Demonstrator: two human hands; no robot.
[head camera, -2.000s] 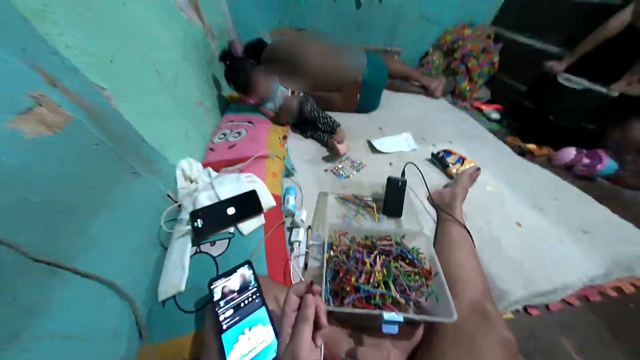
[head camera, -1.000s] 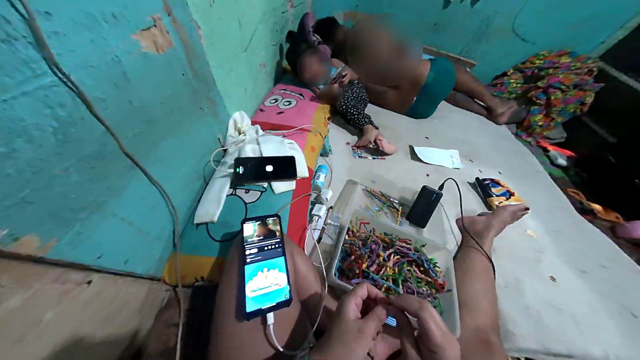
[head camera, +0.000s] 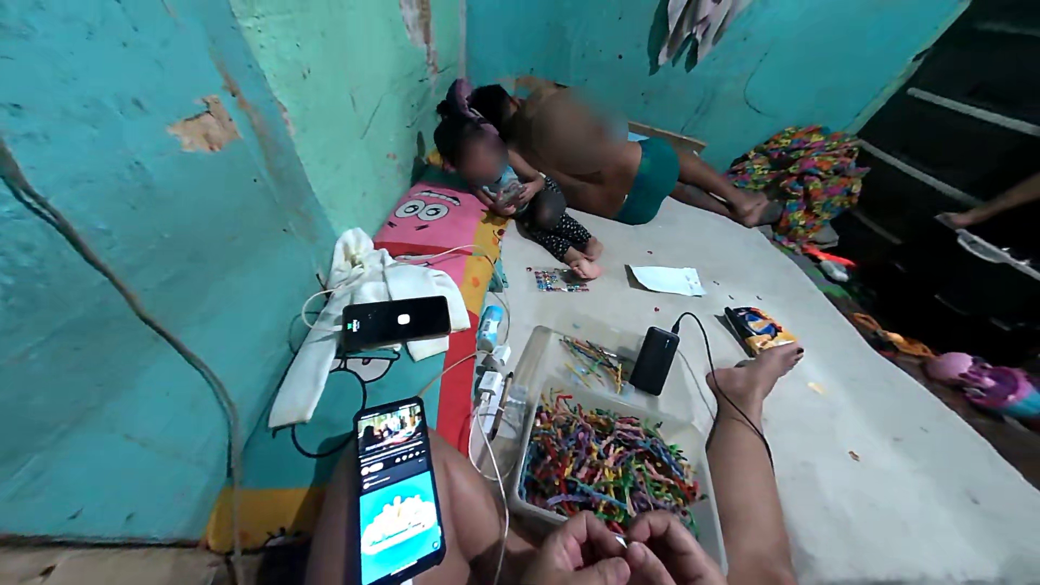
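Observation:
My left hand (head camera: 578, 552) and my right hand (head camera: 670, 552) meet at the near edge of a clear plastic container (head camera: 715, 520). A small whitish piece (head camera: 621, 540) shows between their fingertips; both hands seem to pinch it, and its kind is too small to tell. The container holds many colourful twisted strips (head camera: 609, 459). Behind them, a few thin sticks or strips (head camera: 597, 361) lie on a clear plastic surface, beside a black power bank (head camera: 654, 361) with a cable. A lit smartphone (head camera: 398, 496) rests on my thigh, left of my hands.
A second phone (head camera: 396, 322) lies on white cloth (head camera: 366, 268). Near it are a power strip (head camera: 491, 406) and cables. Two people, one seated (head camera: 561, 231) and one lying (head camera: 577, 146), are on the mattress (head camera: 886, 455). A snack packet (head camera: 760, 329) lies by my foot. Another person's arm (head camera: 999, 201) shows at right.
My hands, close together at the container's near left edge two seconds ago, are now farther right along it, fingertips meeting. The view has shifted.

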